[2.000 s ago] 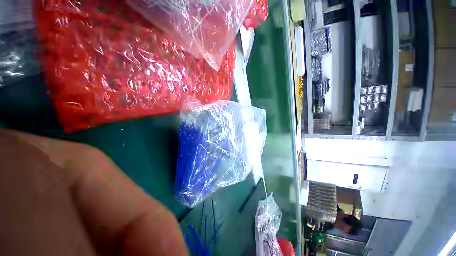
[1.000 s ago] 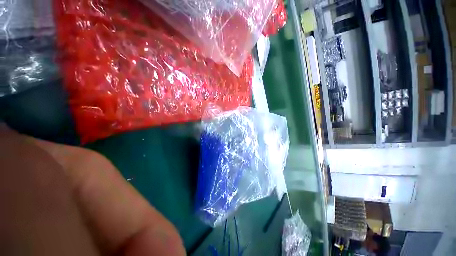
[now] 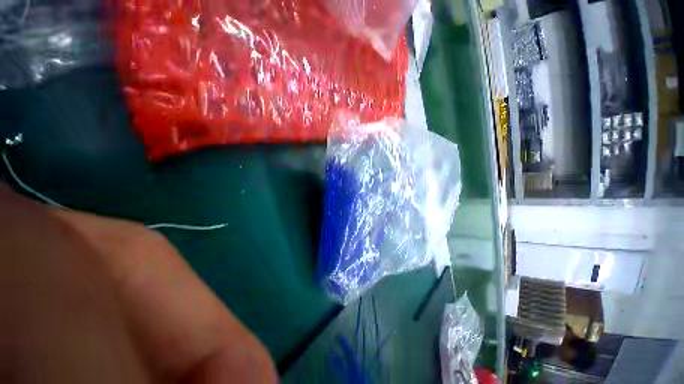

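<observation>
The picture is turned sideways. One bare hand [image 3: 135,300], seemingly my right, fills the lower left, very close and blurred. Its fingertips are cut off or hidden, so its grip cannot be told. My left hand is not in view. Thin pale wire [image 3: 187,226] shows beside the hand over the dark green bench [image 3: 247,187], and another stretch [image 3: 26,184] curves at the left edge; the hand hides whether they join. A clear bag [image 3: 390,202] holds a bundle of blue wires [image 3: 341,225].
A red bubble-wrap bag [image 3: 255,82] lies above the wire bag, under part of a clear bag [image 3: 367,19]. Loose blue wires [image 3: 352,356] lie at the bottom. Another clear bag [image 3: 460,337] lies near the green conveyor [image 3: 480,240]. Shelves [image 3: 592,97] stand beyond.
The bench scene has shifted right in the picture, and lately also up. Pale wire has come into view at the left. The hand stays in nearly the same place in the picture.
</observation>
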